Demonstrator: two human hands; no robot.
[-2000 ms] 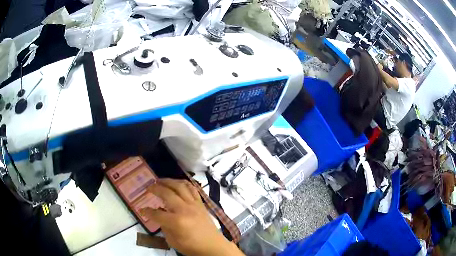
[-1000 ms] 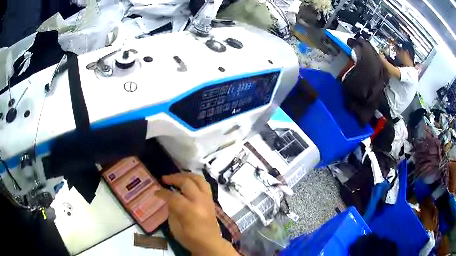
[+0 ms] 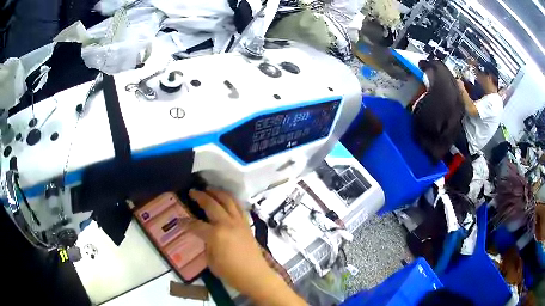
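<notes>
A smartphone (image 3: 173, 236) with a lit pink-red screen leans under the arm of the white sewing machine (image 3: 209, 77). My right hand (image 3: 230, 236) is at the phone's right side, fingers spread; its fingertips are over or beside the upper part of the screen, and I cannot tell if they touch it. It holds nothing. Black cloth (image 3: 137, 176) hangs under the machine arm above the phone. The needle area (image 3: 60, 233) is at the left, with black fabric below it. My left hand is not in view.
Blue bins (image 3: 394, 161) stand on the floor at the right. White cloth pieces (image 3: 137, 36) are heaped behind the machine. A person in a white top (image 3: 485, 119) is at the upper right. A small brown strip (image 3: 188, 291) lies below the phone.
My right hand has moved up along the phone from its lower part, and its fingers are now nearer the machine arm. The camera view has shifted slightly.
</notes>
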